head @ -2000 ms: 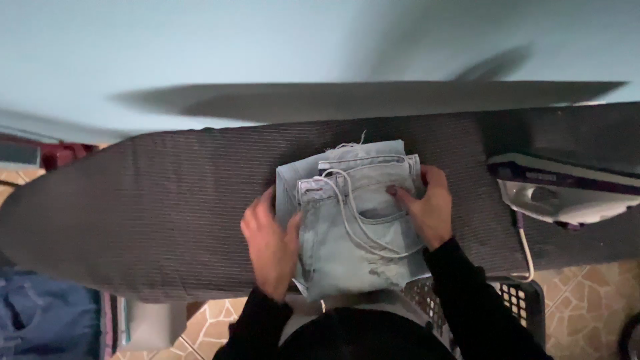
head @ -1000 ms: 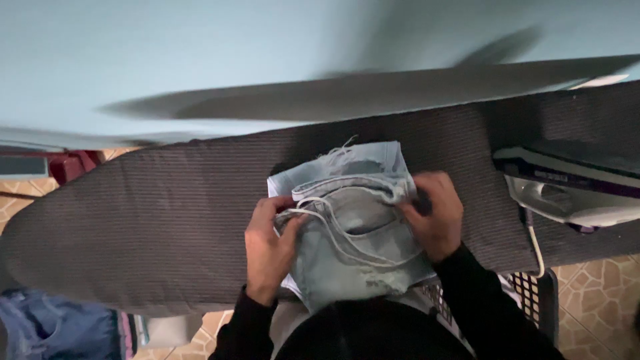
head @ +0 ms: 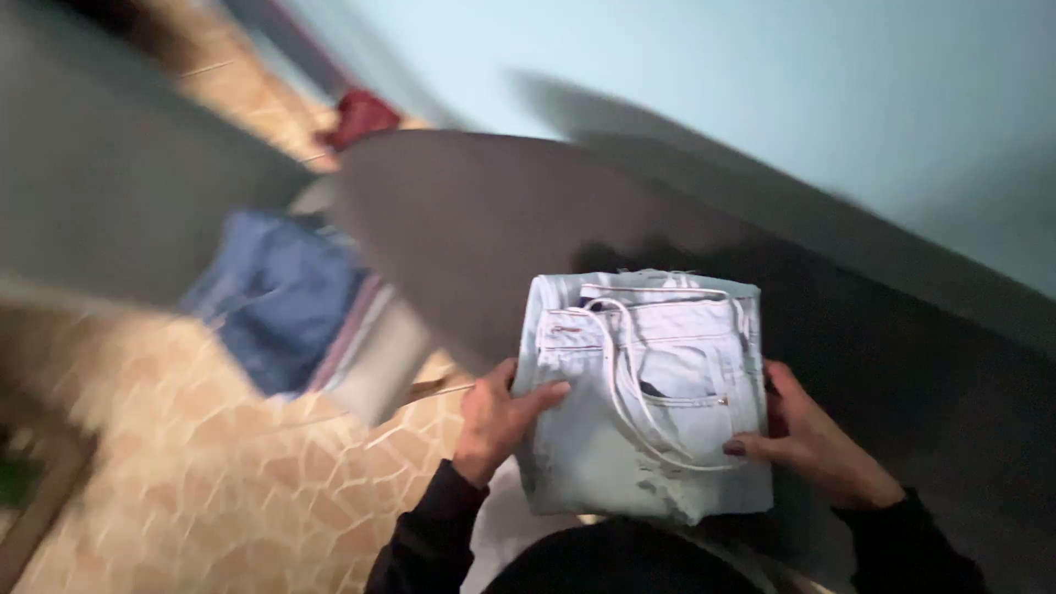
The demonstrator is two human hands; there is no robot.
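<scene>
A folded pair of light-blue denim pants with a white drawstring and frayed edges is held between both hands, near the edge of the ironing board. My left hand grips its left side, thumb on the front and fingers behind. On the right side, my right hand grips it the same way, thumb over the front near the pocket. The fingers behind the denim are mostly hidden.
The dark ironing board runs beside a light-blue wall. Left of its rounded end lie folded blue jeans with other folded cloth. A red item sits beyond. Tiled floor shows below, with blur.
Both hands now hold the folded denim by its sides; before, it lay on the board with fingers at its waistband. The view has swung left, and the iron is out of sight.
</scene>
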